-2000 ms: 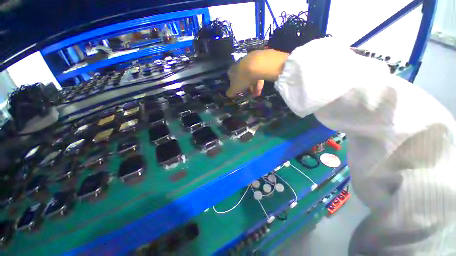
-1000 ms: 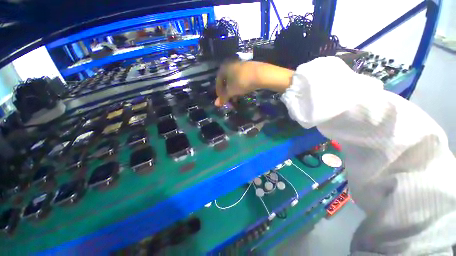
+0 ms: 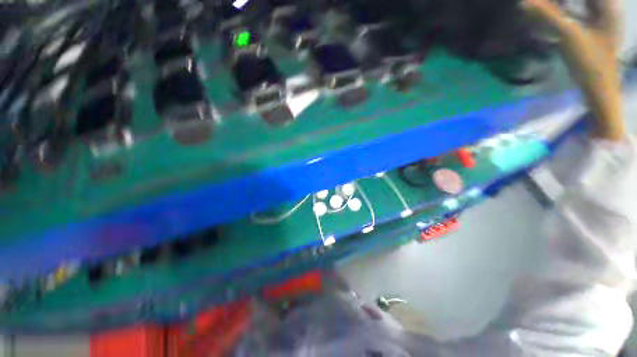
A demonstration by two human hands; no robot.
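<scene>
Dark square watch bodies stand in rows on the green mat point(image 3: 230, 150) of the upper shelf; one watch body point(image 3: 178, 89) is near the front. A small green light point(image 3: 243, 38) shows among them. My right hand point(image 3: 594, 66) is at the upper right, beyond the rows, blurred and partly cut off by the top edge. Whether it holds anything cannot be told. My left hand is not clearly visible; pale cloth shows at the bottom.
A blue shelf beam point(image 3: 293, 181) crosses below the rows. The lower shelf has white discs point(image 3: 337, 201) on thin leads, a pinkish disc point(image 3: 448, 181) and a red item point(image 3: 466, 157). Orange-red trays point(image 3: 133, 342) are below. A blurred black mass point(image 3: 482, 35) is at the upper right.
The view has tilted down and blurred, and the shelf sits higher. My right hand has moved away from the watch rows to the upper right. Orange-red trays have come into view below.
</scene>
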